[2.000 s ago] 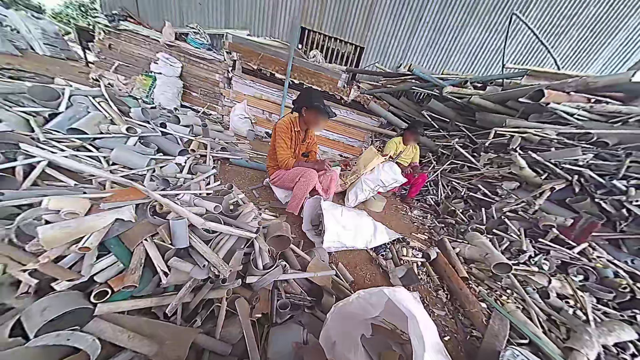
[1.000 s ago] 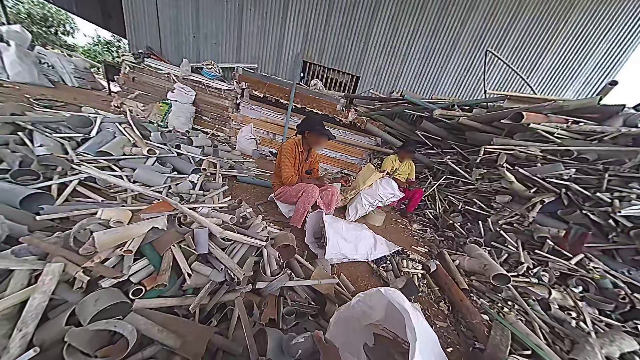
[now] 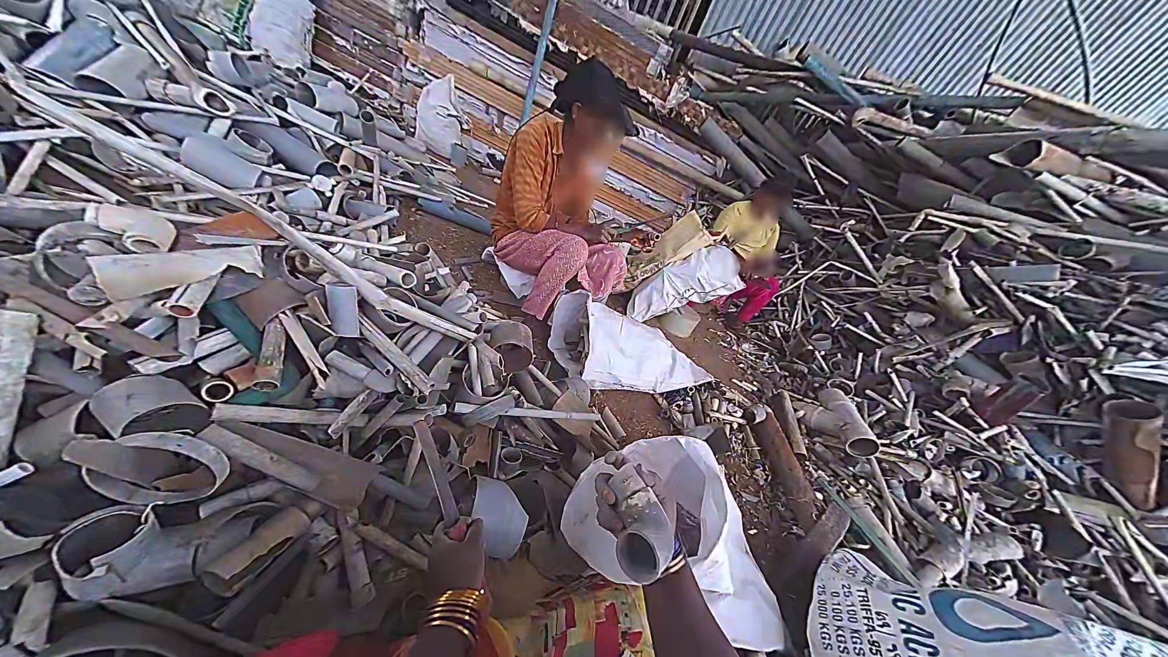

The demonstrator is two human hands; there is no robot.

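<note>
At the bottom centre, my left hand (image 3: pixel 456 557) is closed around the handle of a tool with a flat, dull blade (image 3: pixel 436 470) pointing up; its exact kind is unclear. To the right, my right hand (image 3: pixel 630 497) grips a grey plastic pipe elbow (image 3: pixel 643 538), its round opening facing down toward me. The elbow is in front of the mouth of an open white woven sack (image 3: pixel 739 584). A curved piece of pale grey plastic pipe (image 3: pixel 499 517) lies just beside my left hand.
Heaps of scrap plastic pipe (image 3: pixel 151 406) spread left and right. A person in orange (image 3: pixel 529 182) and a person in yellow (image 3: pixel 746 228) sit ahead by white sacks (image 3: pixel 639 351). A printed sack (image 3: pixel 949 616) lies at bottom right.
Both my hands have come into view, the left with a bladed tool and the right with a pipe elbow. The view has tilted down.
</note>
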